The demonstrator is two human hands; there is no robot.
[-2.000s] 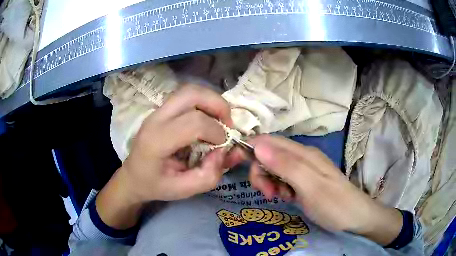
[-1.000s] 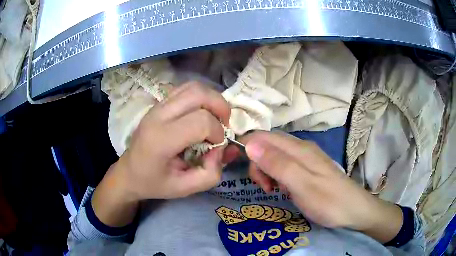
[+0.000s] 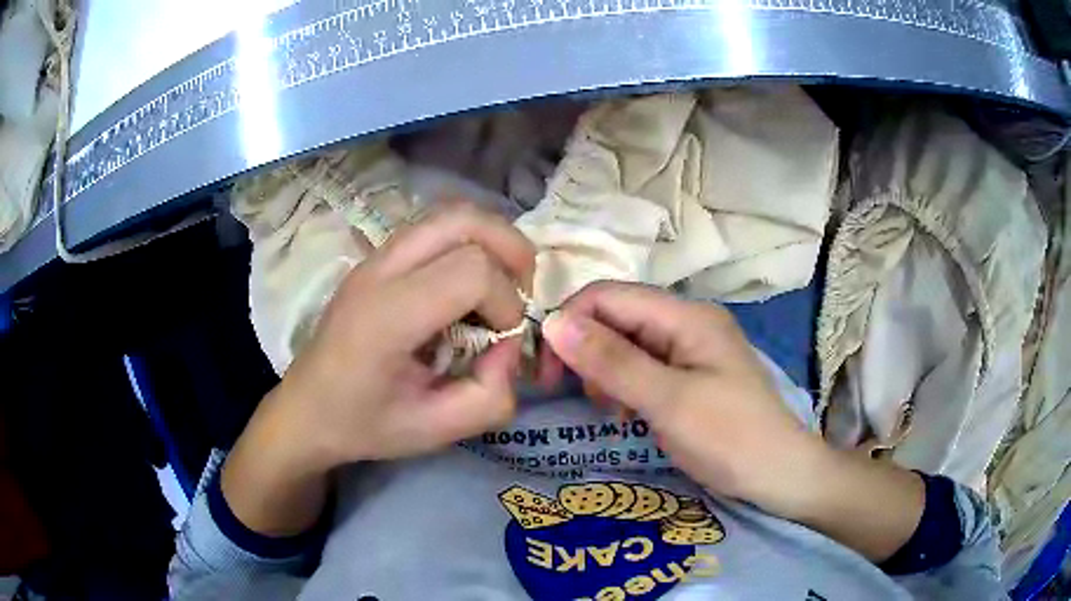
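Observation:
A cream garment piece (image 3: 734,200) lies in loose folds over the lap, below the table edge. Its gathered elastic edge (image 3: 472,340) runs through my left hand (image 3: 411,335), which pinches it at the seam. My right hand (image 3: 669,387) has its thumb and forefinger closed at the same seam spot, fingertips nearly touching the left ones. A tiny dark tip shows between the fingertips; whether it is a tool point cannot be told. The rest of any tool is hidden by the right hand.
A grey table-edge ruler (image 3: 493,59) with white scale curves across the top. More cream garments with a gathered edge (image 3: 928,294) hang at the right. Cream cloth (image 3: 26,117) and a pale cord (image 3: 61,176) are at the upper left.
The silver blade seen at the right fingertips earlier no longer shows clearly. My right hand has moved slightly left and its fingertips are closer to the seam.

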